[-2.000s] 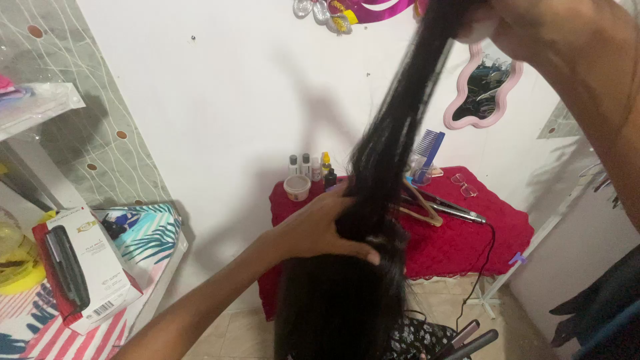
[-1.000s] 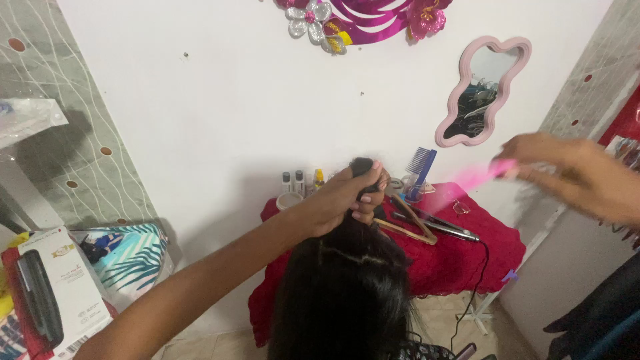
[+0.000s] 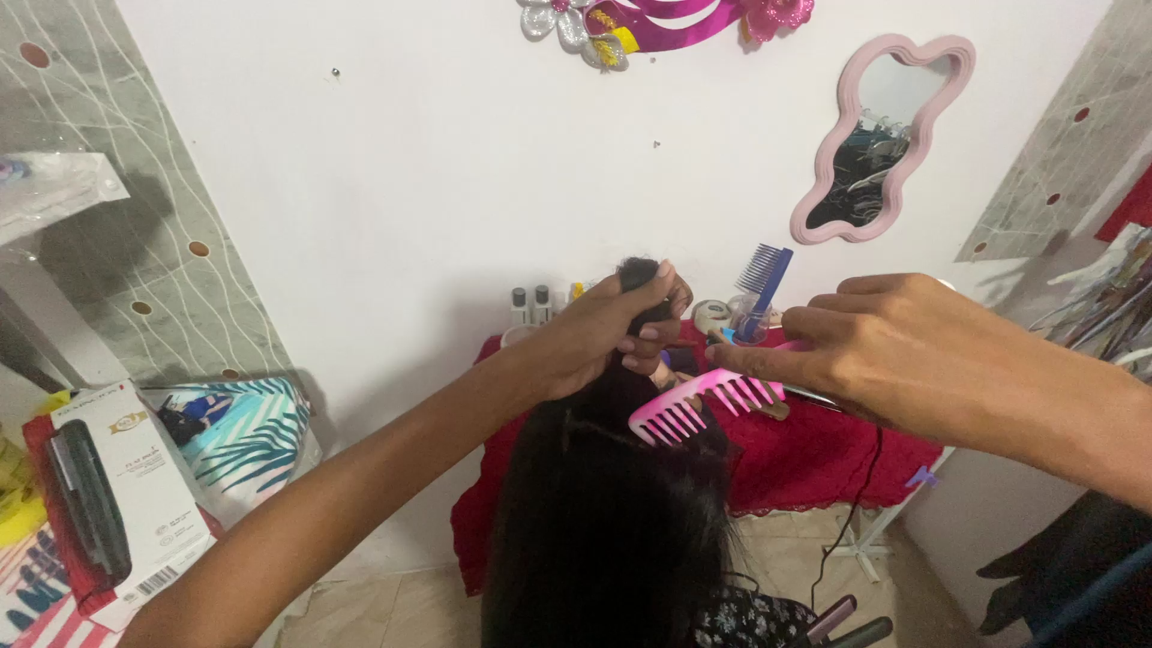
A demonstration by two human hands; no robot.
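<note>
Long dark hair hangs down the back of a seated person's head, with a parting line across the crown. My left hand grips a gathered top section of that hair, lifted above the head. In my right hand is a pink wide-tooth comb, its teeth pointing down at the hair on the right side of the head. Whether the teeth touch the hair is hard to tell. The person's face is hidden.
Beyond the head stands a table with a red cloth, bearing small bottles and a blue comb in a clear cup. A pink-framed mirror hangs on the wall. A boxed flat iron lies at left; a flat iron shows at lower right.
My right hand, raised high on the hair two seconds ago, now holds the pink comb, which has come left to the head since one second ago. My left hand now grips the lifted section.
</note>
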